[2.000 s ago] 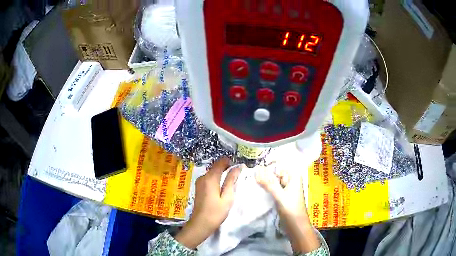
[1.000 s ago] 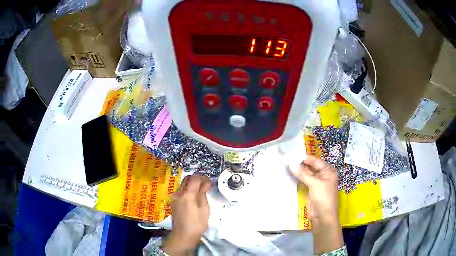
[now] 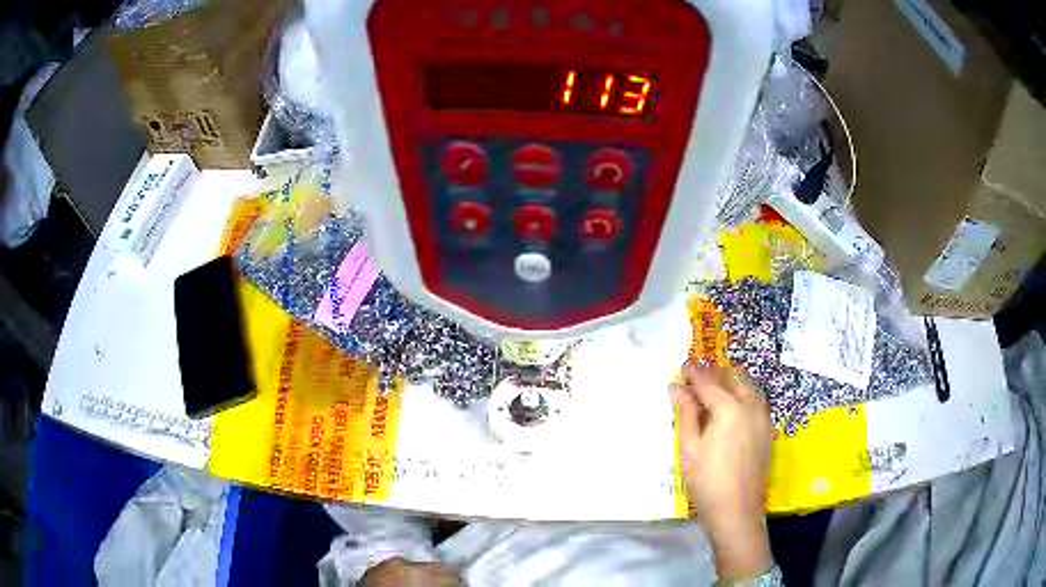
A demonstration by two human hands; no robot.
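Note:
The white snap machine head (image 3: 711, 149) with its red panel shows 113. Below it, the lower die (image 3: 528, 406) is bare, with no cloth on it. Light grey-white garment cloth (image 3: 585, 554) lies below the table's front edge. My left hand (image 3: 411, 572) is at the bottom edge on this cloth, mostly cut off; its grip is unclear. My right hand (image 3: 725, 441) is over the tabletop beside the right heap of snap parts (image 3: 757, 333), fingers bent together; whether it holds a small part cannot be seen. The left heap of snap parts (image 3: 442, 353) lies left of the die.
A black phone (image 3: 213, 336) and small white box (image 3: 157, 209) lie left. Yellow tape (image 3: 333, 430) is under the heaps. A clear bag with a white label (image 3: 828, 329) lies right. Brown cartons (image 3: 929, 149) stand behind. A blue bin (image 3: 69, 505) is lower left.
The cloth has left the die and lies below the table edge. My left hand has dropped to the bottom edge. My right hand has moved right to the heap. The counter went from 112 to 113.

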